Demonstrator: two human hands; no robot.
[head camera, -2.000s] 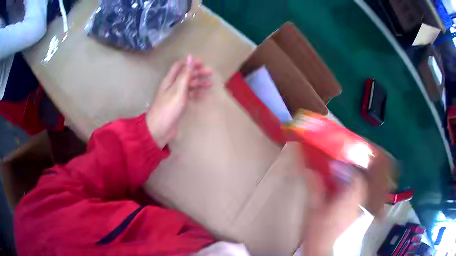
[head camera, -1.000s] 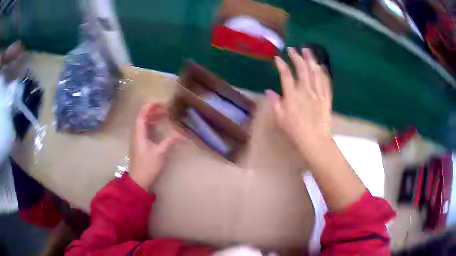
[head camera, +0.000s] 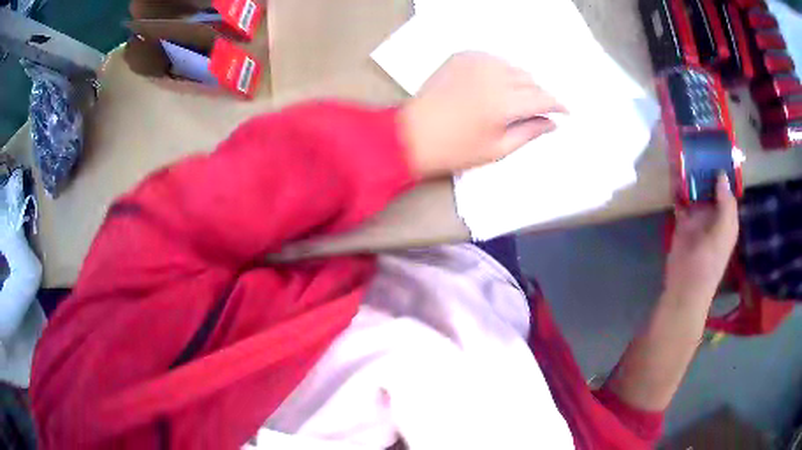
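Note:
My right hand (head camera: 706, 230) holds a portable radio (head camera: 701, 132) by its lower end at the right of the table. The radio has red edges, a keypad at its far end and a dark face near my fingers. My left hand (head camera: 484, 112) lies over the stack of white wrapping sheets (head camera: 563, 167), with the fingers pointing right. Whether it grips a sheet cannot be told. The sheets are spread unevenly and reach the table's near edge.
Two open red retail boxes (head camera: 234, 68) stand at the upper left, with white contents showing in one. A bag of dark accessories (head camera: 54, 132) lies at the far left. Rows of waiting radios (head camera: 778, 79) are at the upper right. A red stool-like object (head camera: 752, 308) is below right.
The view has turned right and down. My left hand has moved from beside the open boxes to the white sheets. My right hand has moved right and now holds a radio.

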